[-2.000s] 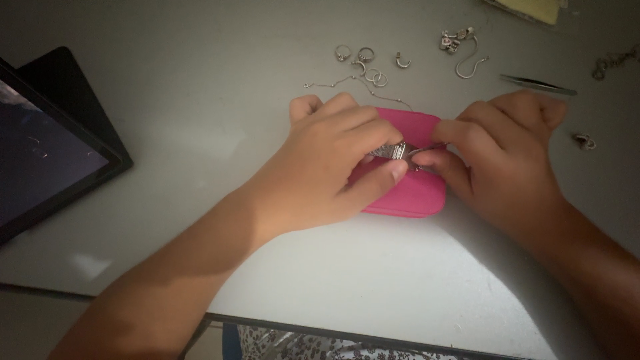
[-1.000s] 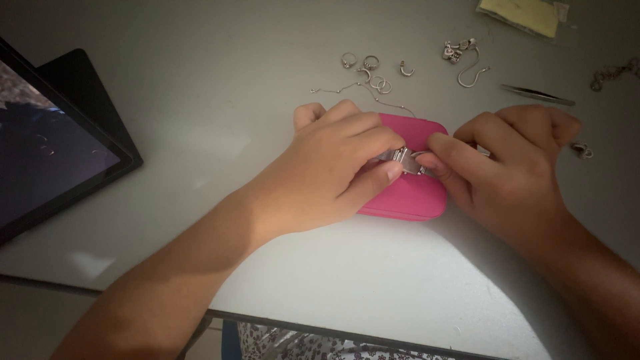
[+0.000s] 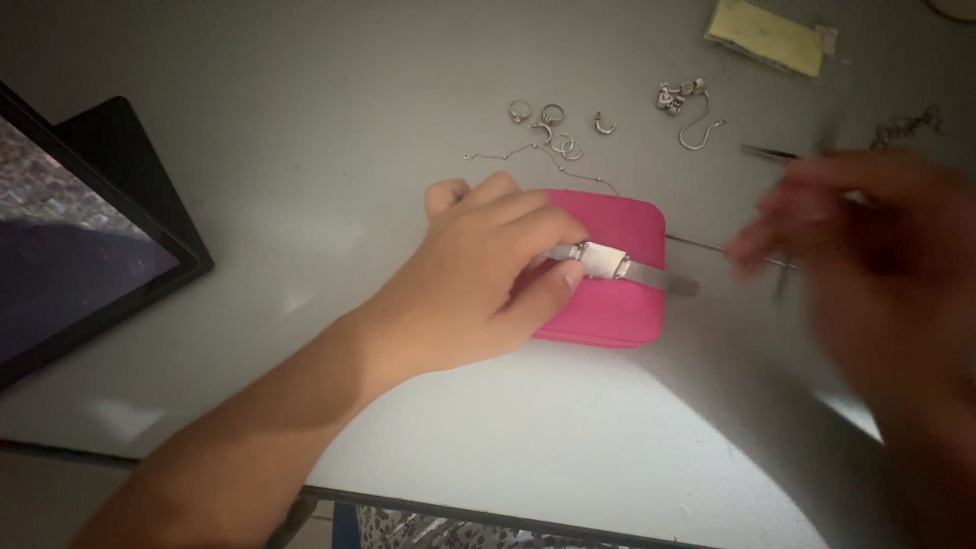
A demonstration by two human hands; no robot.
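A wristwatch with a silvery case and metal band [image 3: 602, 260] lies across a pink zip case [image 3: 610, 313], its back or face too washed out to tell. My left hand [image 3: 488, 267] pinches the watch's left side between thumb and forefinger, over the case. My right hand [image 3: 854, 229] is raised to the right of the case and blurred by motion; whether its fingers hold anything cannot be made out. A thin metal rod [image 3: 694, 242] runs from the case's right edge toward the right hand. The tip of a pair of tweezers [image 3: 766, 152] shows just above that hand.
Several rings [image 3: 552, 115], a thin chain [image 3: 507, 152] and a charm bracelet [image 3: 705, 122] lie beyond the case. Another chain [image 3: 907, 127] is at the right, and a yellow packet [image 3: 766, 38] at the top. A tablet [image 3: 69, 252] stands at the left.
My right hand has moved away from the watch to the right, uncovering the watch and its band. My left hand stays on the watch.
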